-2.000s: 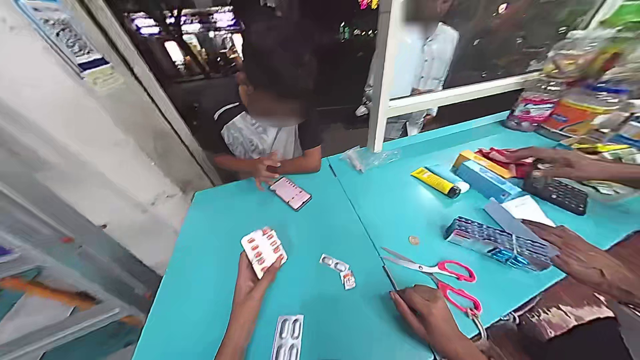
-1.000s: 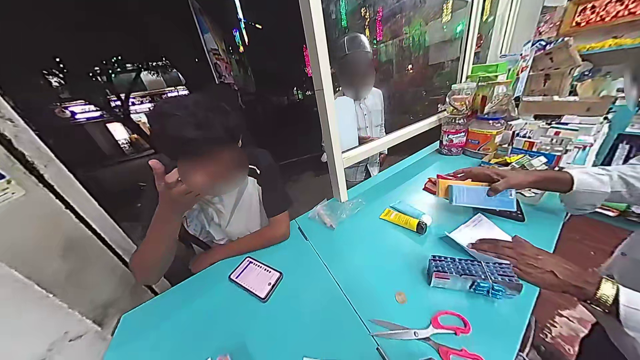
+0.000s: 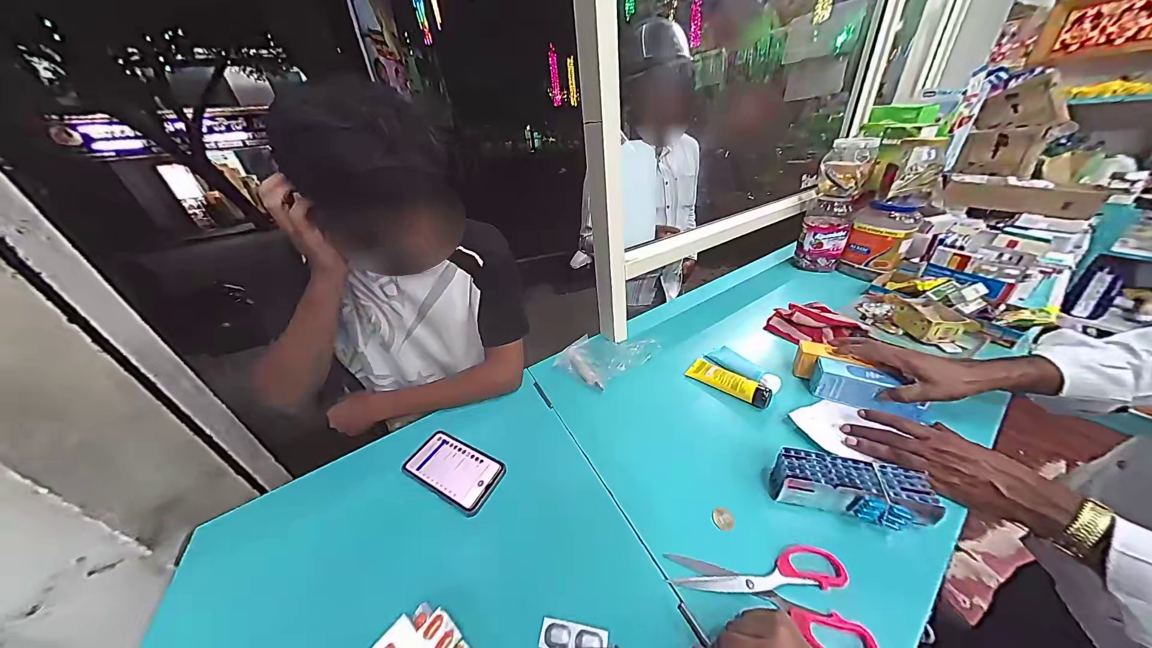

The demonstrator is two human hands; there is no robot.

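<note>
Only part of my right hand [image 3: 761, 628] shows at the bottom edge, beside the lower handle loop of red-handled scissors [image 3: 765, 580]; whether it grips anything is hidden. The scissors lie with their blades slightly apart on the turquoise counter [image 3: 531, 531]. Left of them, at the bottom edge, is a piece of a silver blister strip [image 3: 573, 634]. Farther left, white blister packs with orange-red tablets [image 3: 423, 628] are cut off by the frame. My left hand is out of view. A coin [image 3: 723, 518] lies above the scissors.
A smartphone [image 3: 454, 472] lies before a seated person. At right, a co-worker's hands touch a blue box [image 3: 855, 385] and white paper [image 3: 832, 427], near a blue patterned box bundle [image 3: 850, 486]. A yellow tube [image 3: 727, 382], plastic bag [image 3: 605, 358] and jars [image 3: 823, 236] stand or lie behind.
The view has tilted up, and my left hand, earlier holding the tablet blister pack, has left it. The seated person's hand has moved from the phone to the head.
</note>
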